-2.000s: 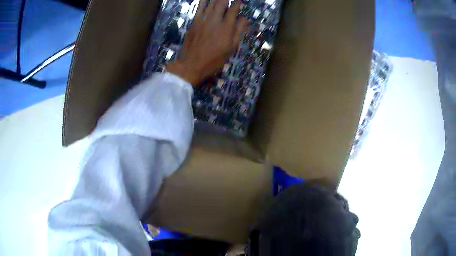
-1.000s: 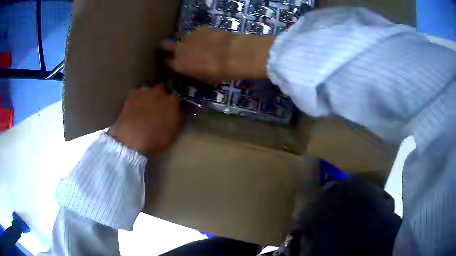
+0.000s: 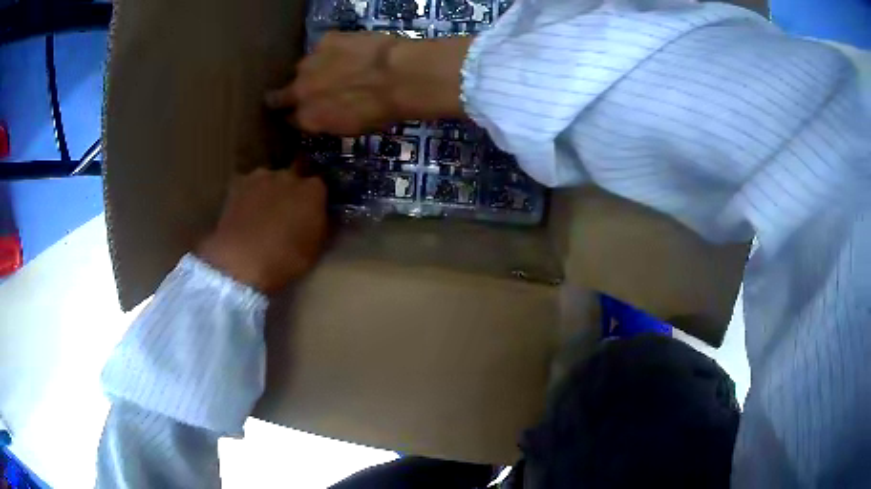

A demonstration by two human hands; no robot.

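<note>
A blister tray (image 3: pixel 409 187) with dark and silver parts in its pockets lies inside an open brown carton (image 3: pixel 430 353). My right hand (image 3: pixel 349 84) reaches across the tray from the right, its fingers bent down at the tray's left edge by the carton's left wall. My left hand (image 3: pixel 272 224) is at the tray's near left corner, knuckles up, against the same wall. The fingertips of both hands are hidden in shadow, so a grip on the tray cannot be made out. The far end of the tray is cut off by the picture's top edge.
A dark rounded thing (image 3: pixel 640 420), unclear what, is at the lower right. A blue patch (image 3: pixel 635 317) shows beside the carton. Black metal legs (image 3: pixel 55 100) and a red object (image 3: pixel 10 254) are at the left. The carton stands on a white and blue floor (image 3: pixel 48 315).
Two seconds ago only one hand showed, lying on the tray. Both hands came to the tray's left edge by one second ago. Since then they have shifted only slightly, and the tray's near rim shows more clearly.
</note>
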